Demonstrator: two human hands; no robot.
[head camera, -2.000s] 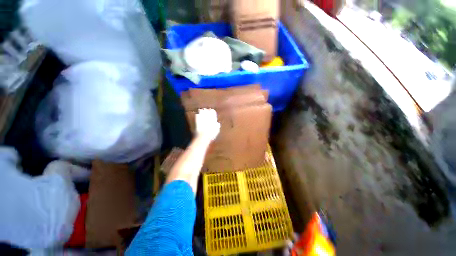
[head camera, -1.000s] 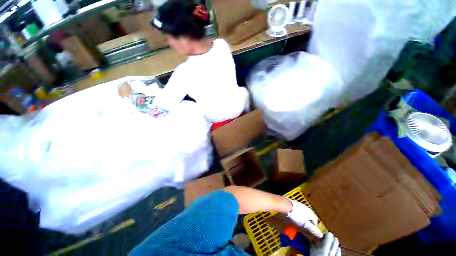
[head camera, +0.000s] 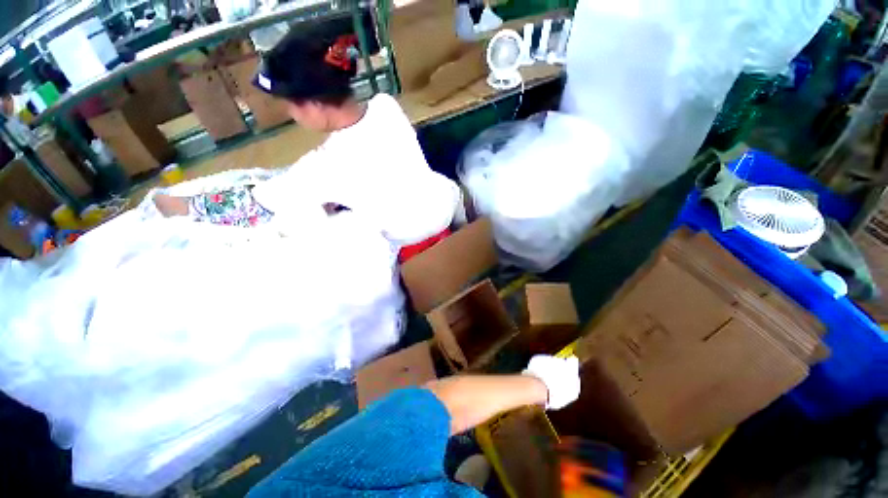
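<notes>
A small brown carton (head camera: 526, 449) lies on the yellow crate (head camera: 499, 455) at the bottom centre, its panels partly spread. My left hand (head camera: 555, 381), in a white glove, is closed at the carton's upper left edge; its fingertips are not clear. A blurred orange and blue tape gun (head camera: 591, 469) is over the carton at the bottom edge. My right hand cannot be seen. A stack of flat carton blanks (head camera: 682, 340) leans on the crate's right side, against the blue bin.
The blue bin (head camera: 837, 336) holds a white fan grille (head camera: 779, 218) and cloth. Loose brown cartons (head camera: 473, 325) stand on the floor left of the crate. A seated person (head camera: 385, 170) in white handles a big heap of plastic bags (head camera: 214, 321) at left. Another bag bundle (head camera: 545, 185) stands behind.
The view has swung left from the wall. My left hand has left the blanks, met my right hand near the tape gun, then moved up-left to the carton's edge. My right hand has left view.
</notes>
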